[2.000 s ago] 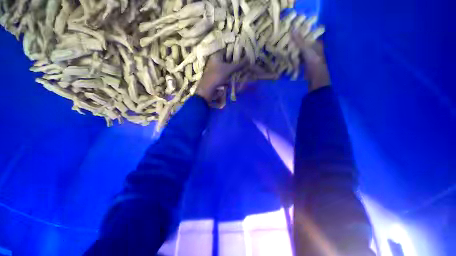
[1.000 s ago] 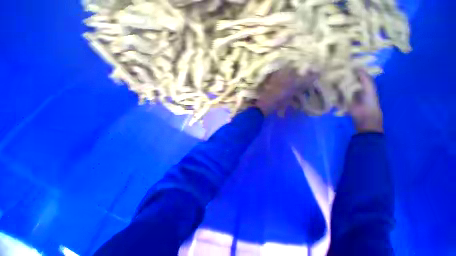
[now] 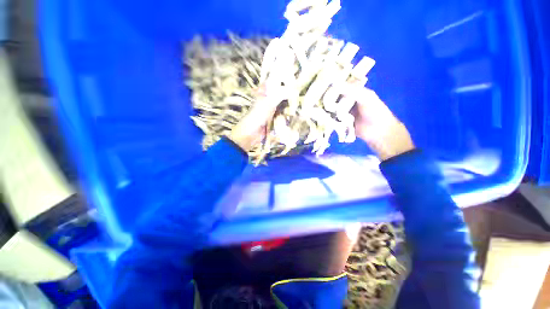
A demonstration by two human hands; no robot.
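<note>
A large bunch of beige limb pieces (image 3: 316, 84) is held between my two bare hands above the inside of a deep blue plastic bin (image 3: 145, 78). It looks bright and slightly blurred. My left hand (image 3: 256, 121) grips its left side, and my right hand (image 3: 381, 121) grips its right side. Some fingers are hidden behind the pieces. A heap of more beige pieces (image 3: 220, 75) lies lower on the bin floor, behind and left of the bunch, partly in shadow.
The bin's near rim crosses below my forearms. Below it, another pile of darker tan pieces (image 3: 375, 262) shows between my arms. A red thing (image 3: 265, 244) shows under the rim. Cardboard flaps (image 3: 30, 256) are at the left, and a tan carton (image 3: 515, 271) is at the lower right.
My hands have come up from the heap with a bunch of pieces between them. The view has drawn back, so the bin's rim and surroundings now show.
</note>
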